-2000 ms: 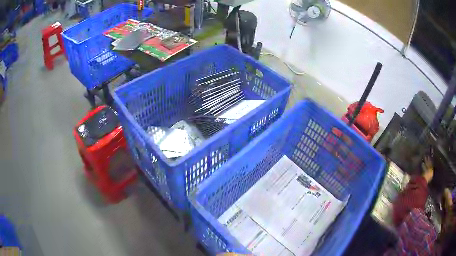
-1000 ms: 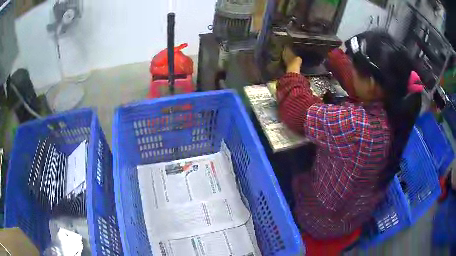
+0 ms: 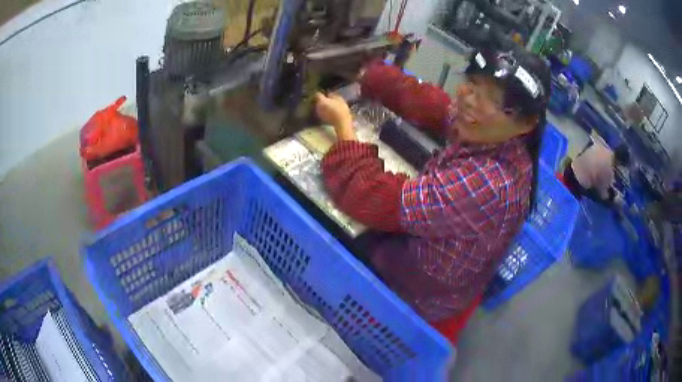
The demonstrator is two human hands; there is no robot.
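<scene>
Neither of my hands can be made out. A large blue slotted crate (image 3: 250,175) lies nearest in front of me, its lower part cut off by the bottom edge. Printed newspaper sheets (image 3: 224,321) cover its bottom, and I see no parts on them. A second blue crate (image 3: 30,280) is cut off at the lower left. It holds dark and silver ribbed rows of thin parts (image 3: 22,362) and a white sheet (image 3: 60,347).
A person in a checked top (image 3: 464,201) sits right of the crate, arms reaching to a dark machine (image 3: 314,63). A worktop (image 3: 306,175) lies between. A red bag (image 3: 111,130) rests on a red stool (image 3: 116,179). More blue crates (image 3: 535,239) and a blurred skin-toned shape (image 3: 594,166) are behind.
The view has swung right. The newspaper-lined crate and the machine have shifted left in the picture. The seated person, earlier turned to the machine, now has the head turned towards me.
</scene>
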